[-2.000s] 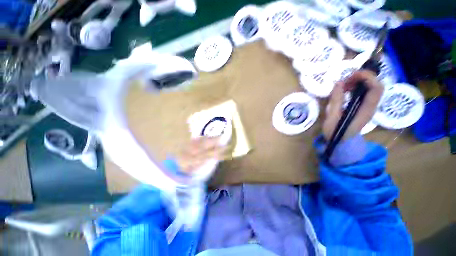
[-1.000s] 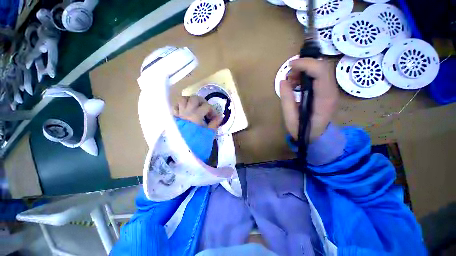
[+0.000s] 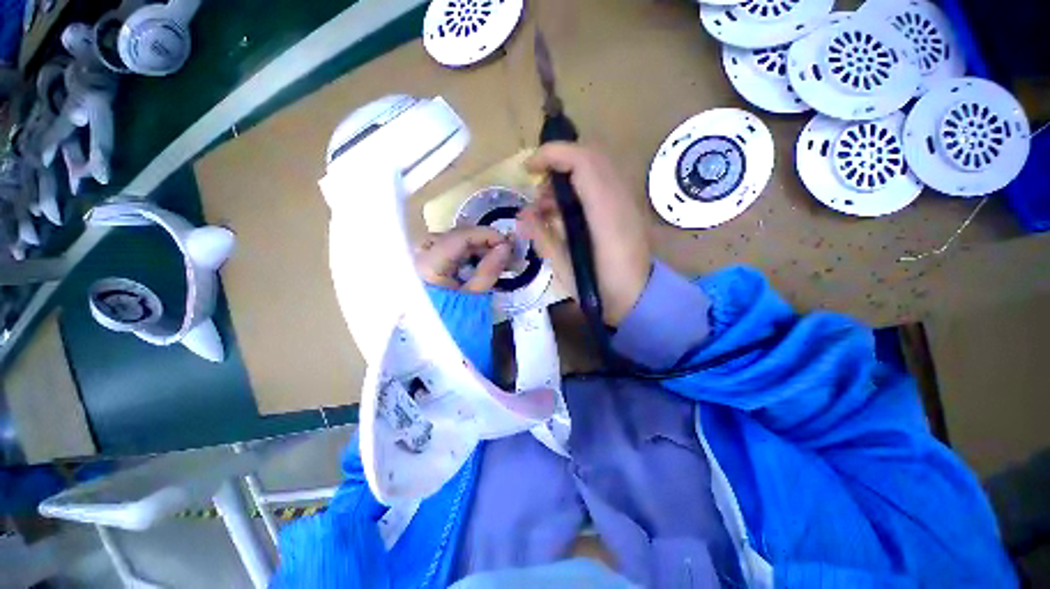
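The white headphone assembly (image 3: 366,259) curves close to the camera around my left forearm. Its open ear cup (image 3: 502,301), with a dark ring inside, lies on the pale yellow pad (image 3: 455,207). My left hand (image 3: 466,255) has its fingertips bent together inside the cup; whether they pinch a wire is too small to tell. My right hand (image 3: 601,230) holds the black soldering iron (image 3: 581,259), its metal tip pointing up and away from the cup. My right fingertips are also at the cup, beside my left ones. The lower open shell (image 3: 403,420) shows a small grey piece inside.
A speaker plate with a dark driver (image 3: 709,169) lies right of my right hand on the brown cardboard (image 3: 276,345). Several slotted plates (image 3: 872,154) are piled at the upper right, one (image 3: 470,25) lies at the top. Another headphone (image 3: 184,276) is on the green surface at left.
My right hand has moved left with the iron, from over the driver plate to the ear cup, uncovering that plate. The left hand stays at the cup. The headphone's lower shell has shifted slightly right and down.
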